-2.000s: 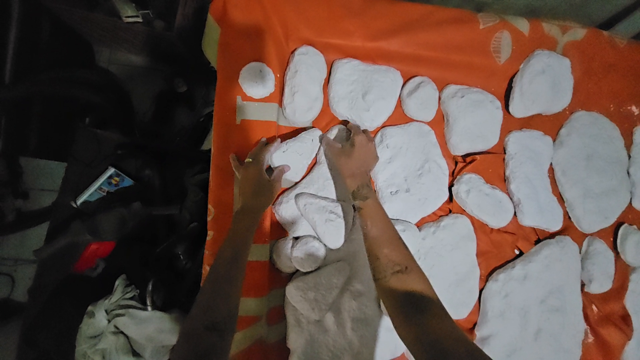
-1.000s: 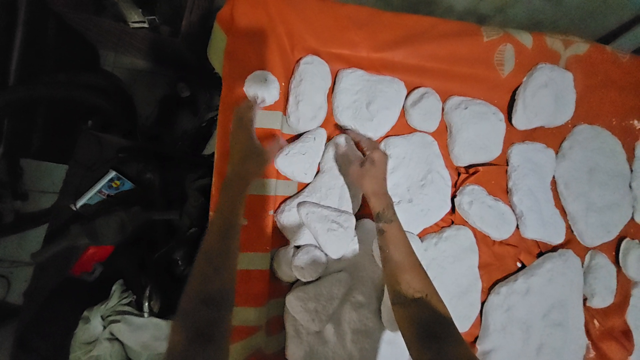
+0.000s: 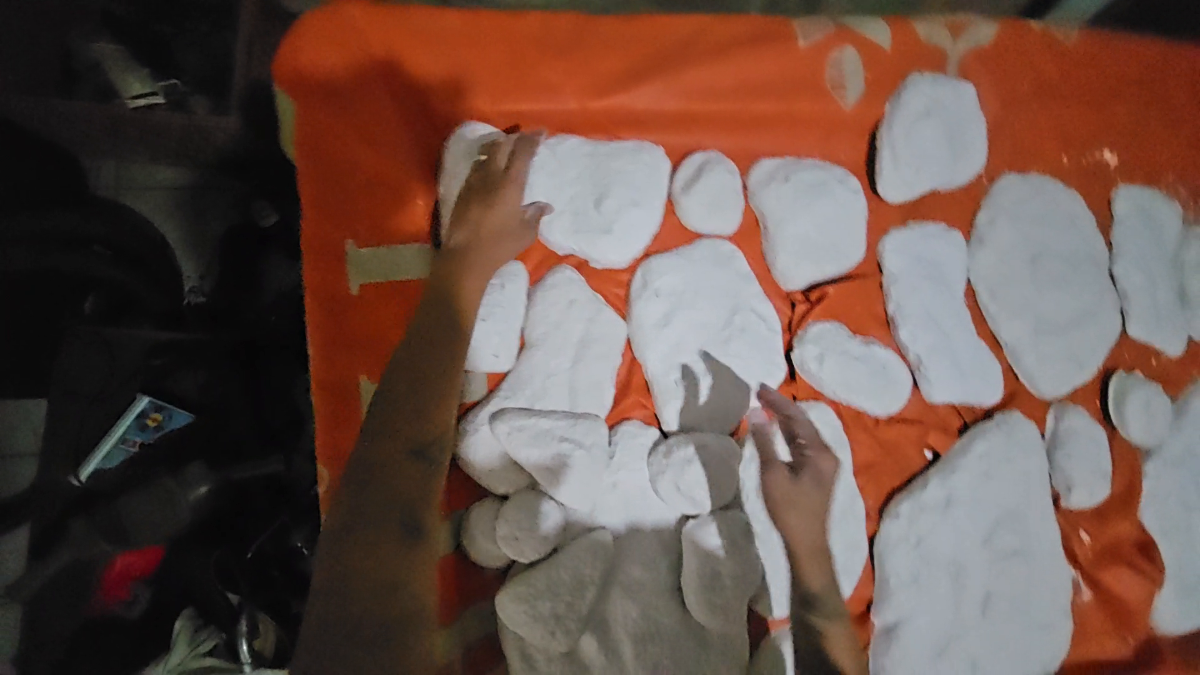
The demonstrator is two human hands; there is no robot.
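Note:
Many flat white stone-shaped pieces, perhaps plaster, lie on an orange cloth. At the upper left my left hand (image 3: 497, 202) rests over an oblong white piece (image 3: 459, 169), fingers spread across its right side beside a wide white piece (image 3: 605, 202). My right hand (image 3: 792, 459) is lower down, fingers apart, above a long white piece (image 3: 839, 487); it casts a shadow on the large piece (image 3: 703, 300) and grips nothing visible. Left of it sits a small round piece (image 3: 694, 472). A triangular piece (image 3: 553, 450) lies on top of others in the overlapping group.
The orange cloth (image 3: 562, 66) has pale printed leaves and stripes. More white pieces (image 3: 1045, 281) spread to the right. Off its left edge, in the dark, are a blue-and-white packet (image 3: 136, 436), a red object (image 3: 128, 572) and pale crumpled fabric (image 3: 192, 647).
My left hand has moved up to the oblong piece at the top. My right hand has moved down and right, away from the tall piece's tip. The small round piece at the top left no longer shows there.

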